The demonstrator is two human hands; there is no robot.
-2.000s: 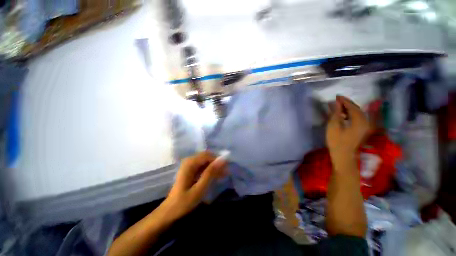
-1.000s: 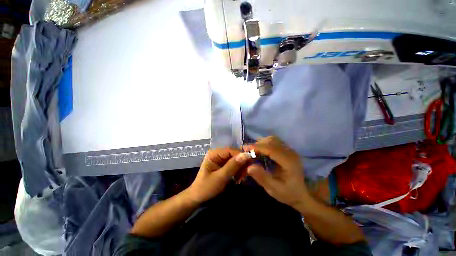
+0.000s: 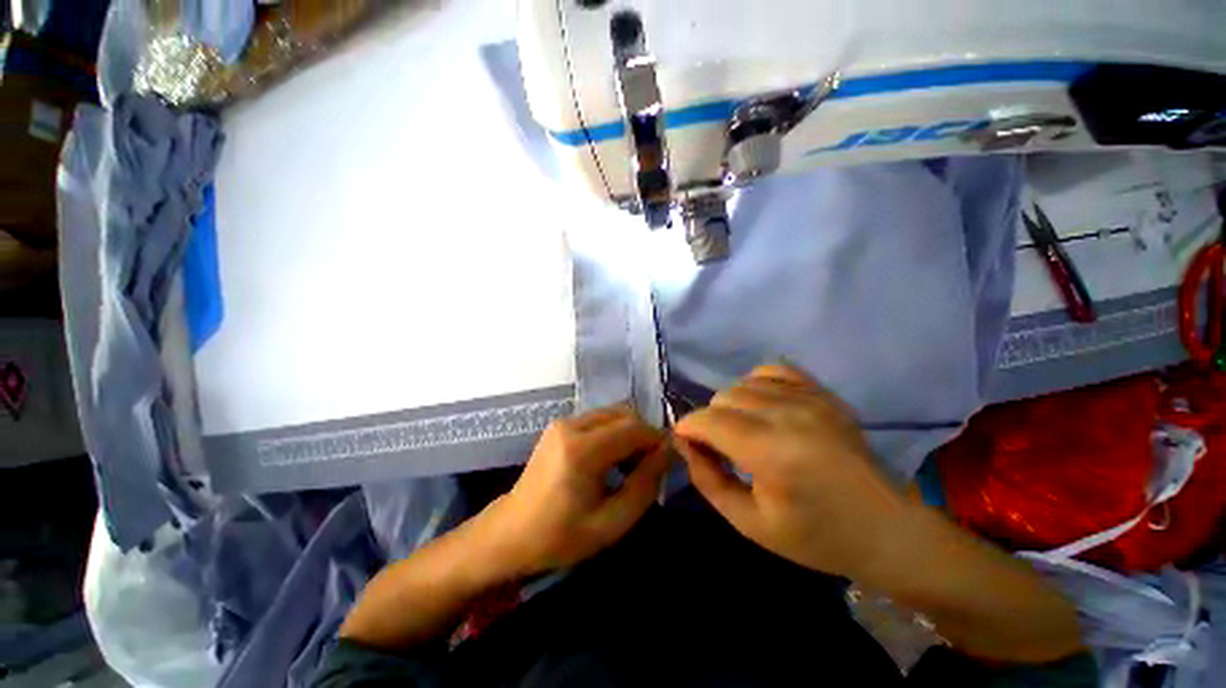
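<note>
A blue-grey garment piece (image 3: 847, 296) lies under the sewing machine head (image 3: 861, 94) and over the table's front edge. A narrow folded band (image 3: 608, 336) of the same cloth runs from the brightly lit needle area towards me. My left hand (image 3: 585, 484) pinches the band's near end between thumb and fingers. My right hand (image 3: 780, 464) pinches the cloth edge right beside it, fingertips touching or nearly touching. The presser foot is lost in the glare.
Thread snips (image 3: 1062, 269) lie right of the garment, with red-handled scissors (image 3: 1201, 307) at the right edge. A blue-grey cloth stack (image 3: 128, 309) hangs over the left table edge. A red bag (image 3: 1062, 470) is below right, a white bag (image 3: 141, 612) below left. A printed scale (image 3: 417, 433) runs along the front.
Both hands came together at the band's near end, the right from the far right. Since a second ago, the small white bit at the fingertips no longer shows. The view has shifted slightly.
</note>
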